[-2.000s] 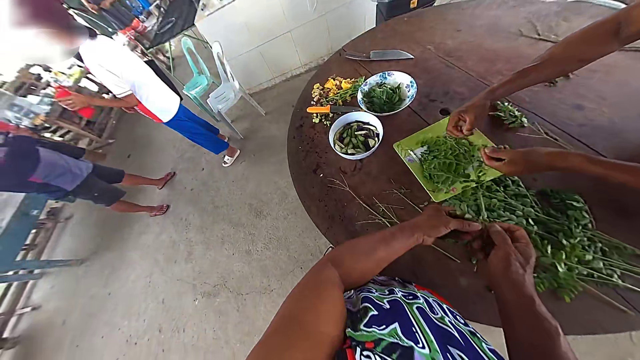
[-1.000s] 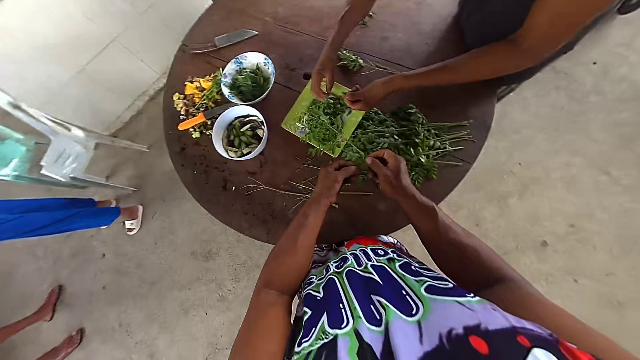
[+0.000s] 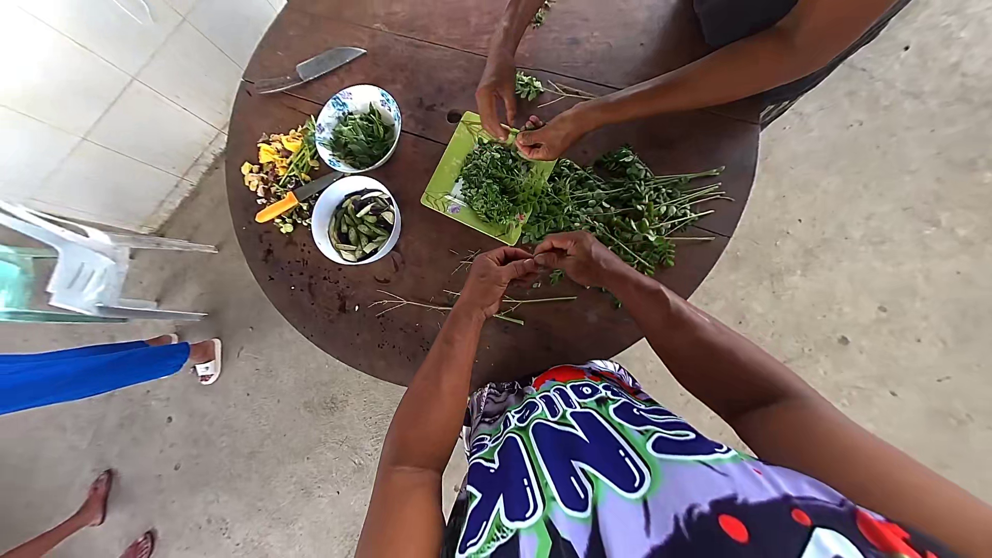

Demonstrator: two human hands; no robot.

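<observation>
My left hand (image 3: pixel 500 277) and my right hand (image 3: pixel 577 257) meet at the fingertips over the near part of the round wooden table (image 3: pixel 349 325). Both pinch a small green sprig, mostly hidden by the fingers. Just beyond them lies a green square plate (image 3: pixel 446 182) heaped with picked leaves (image 3: pixel 496 182). A pile of leafy stems (image 3: pixel 635 205) spreads to its right. Bare stripped stems (image 3: pixel 418 302) lie under and beside my hands. A co-worker's two hands (image 3: pixel 519 128) hold a bit of greenery above the plate's far corner.
At the left stand a white bowl of cut eggplant (image 3: pixel 360 225) and a flowered bowl of leaves (image 3: pixel 360 132). An orange-handled knife (image 3: pixel 279 208) rests on yellow trimmings (image 3: pixel 271 167); a wide-bladed knife (image 3: pixel 329 63) lies farther back. Plastic chairs (image 3: pixel 89 271) and another person's legs (image 3: pixel 101 372) are left of the table.
The view has swung right and down. My hands stay close together at the table's near side; the co-worker's hands, apart two seconds ago, are now close together over the plate.
</observation>
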